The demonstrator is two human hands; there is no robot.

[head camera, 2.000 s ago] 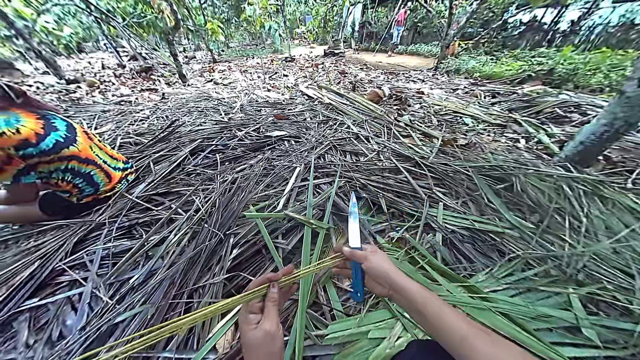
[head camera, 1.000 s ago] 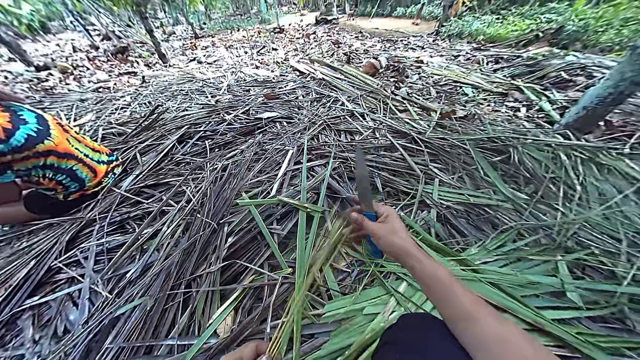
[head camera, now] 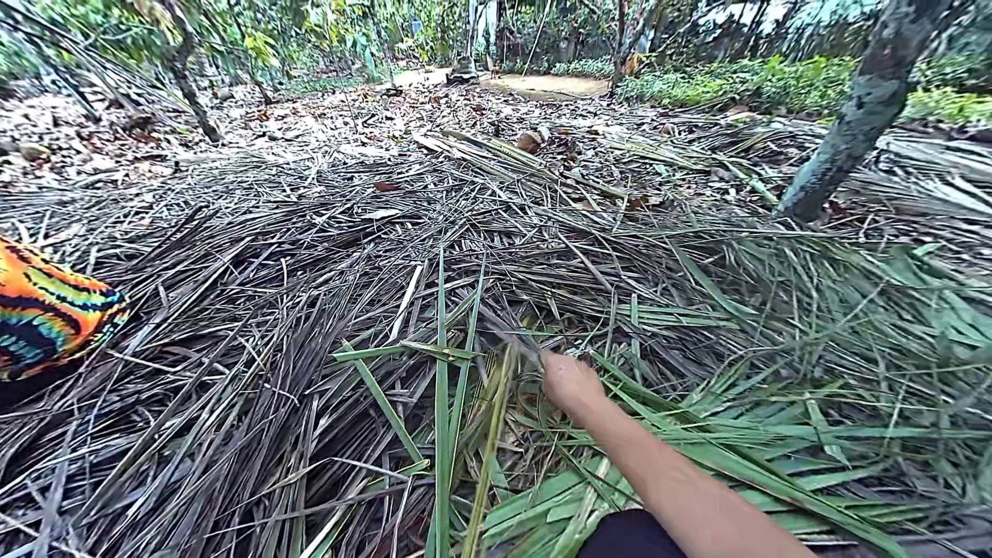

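My right hand point(head camera: 572, 381), fingers closed, grips a knife point(head camera: 515, 341) whose blurred blade points up and to the left; the handle is hidden in the fist. Just left of the hand, a yellow-green leaf strip point(head camera: 490, 457) runs from near the blade down to the bottom edge. My left hand is out of view. Long green leaf strips point(head camera: 442, 418) lie beside the yellow-green one, over a layer of dry palm leaves point(head camera: 256, 364). Fresh green palm leaflets point(head camera: 721, 434) spread under and right of my forearm.
At the left edge is a person's brightly patterned clothing point(head camera: 54, 310). A slanting tree trunk point(head camera: 852, 116) stands at the upper right. A brown husk-like object point(head camera: 530, 141) lies farther back among fallen leaves, with green low plants point(head camera: 744, 85) beyond.
My left hand, in view earlier holding the yellow-green strips, has left the frame at the bottom. The knife, upright before, now leans to the left.
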